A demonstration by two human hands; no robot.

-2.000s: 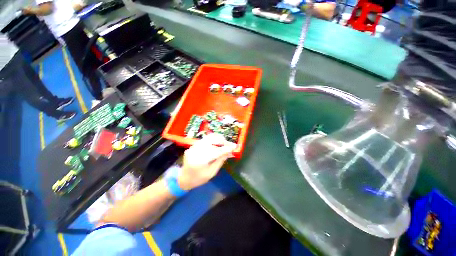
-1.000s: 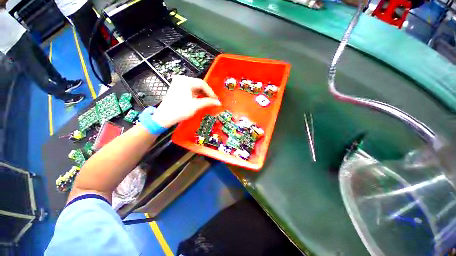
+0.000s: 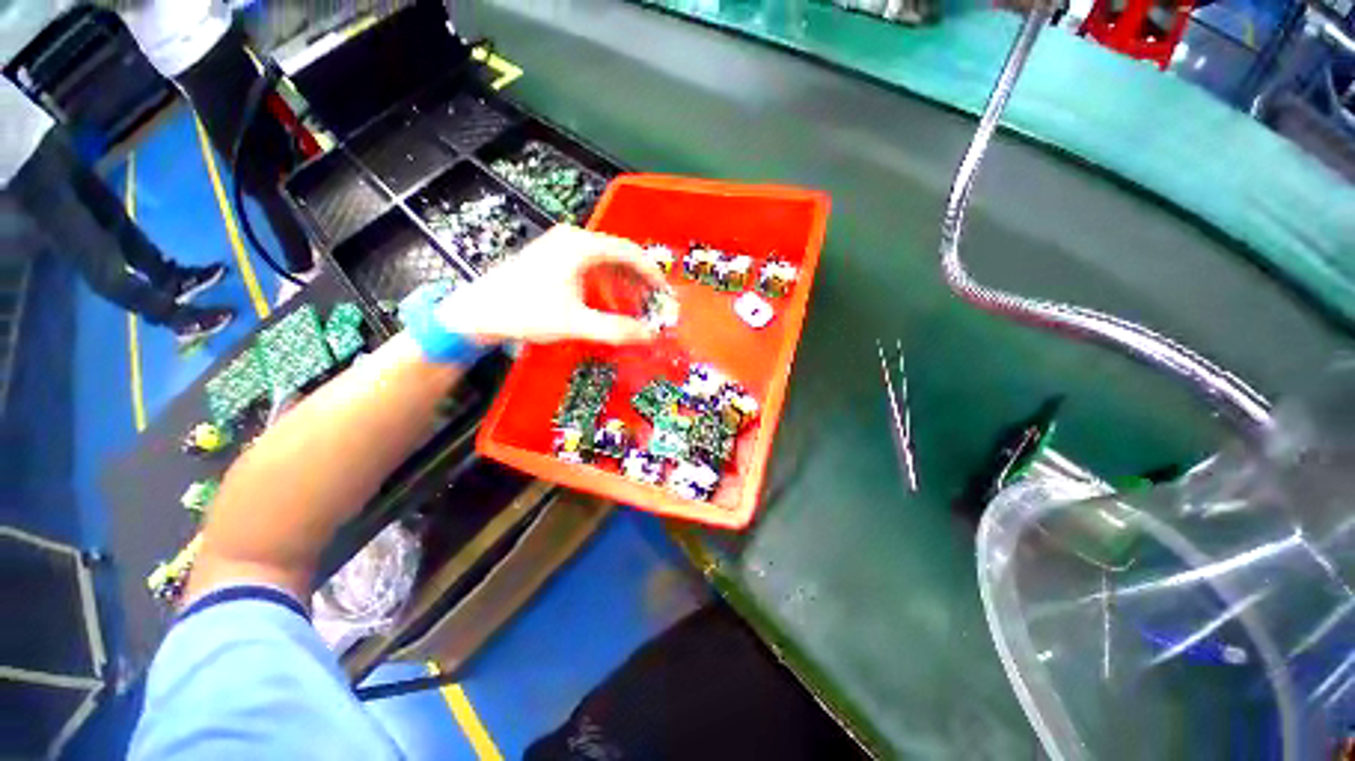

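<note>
My left hand (image 3: 553,290), bare with a blue wristband, is over the upper left part of the red parts bin (image 3: 785,357). Its thumb and fingers curl around a small silvery-white and dark board assembly (image 3: 658,308), partly hidden by the fingers. Green boards with white and black parts (image 3: 691,431) lie in a loose pile at the bin's near end. A short row of small assemblies (image 3: 731,271) stands near the far end, with a white square piece (image 3: 754,309) beside it. My right hand is not in view.
A black compartment tray (image 3: 398,193) with green boards stands behind left. More boards (image 3: 293,350) lie on the dark side surface. Tweezers (image 3: 899,416) lie right of the bin. The clear hood (image 3: 1011,595) is at right. People's legs show at far left.
My left hand has moved from the bin's near edge to above its upper left part, and a small assembly now shows in its fingers. The view has shifted, with less of the hood showing.
</note>
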